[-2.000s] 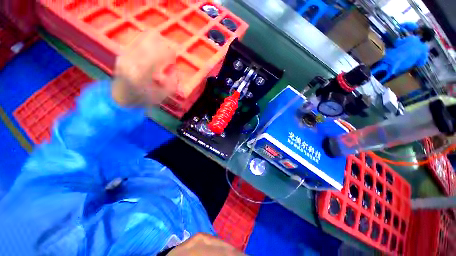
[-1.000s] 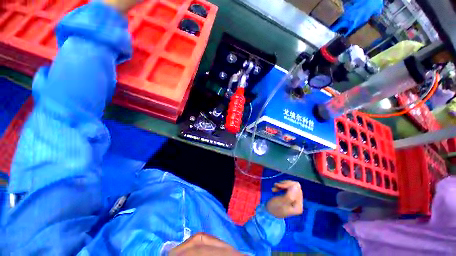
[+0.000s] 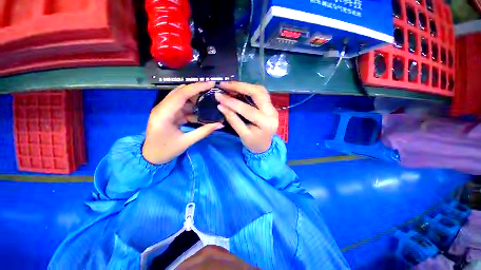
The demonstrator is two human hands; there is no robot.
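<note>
A round black watch case [image 3: 209,107] is held between my two hands, just in front of the bench edge and above my lap. My left hand [image 3: 171,122] grips its left side with thumb and fingers. My right hand [image 3: 249,115] has its fingertips on the right side of the case. The fixture's black plate [image 3: 195,74] with white lettering lies just beyond my hands. The red ribbed clamp handle [image 3: 169,31] stands over it, seen nearly end-on.
A stacked red tray [image 3: 63,39] is at upper left. The blue and white leak tester [image 3: 321,26] is at upper right, with a clear air tube hanging past the edge. A filled red tray [image 3: 395,71] is further right. A person's pinkish-purple sleeve [image 3: 435,140] shows at right.
My left hand has come down from the left tray to my front. Both hands now hold a watch case. The view has tilted down and closer to the bench edge.
</note>
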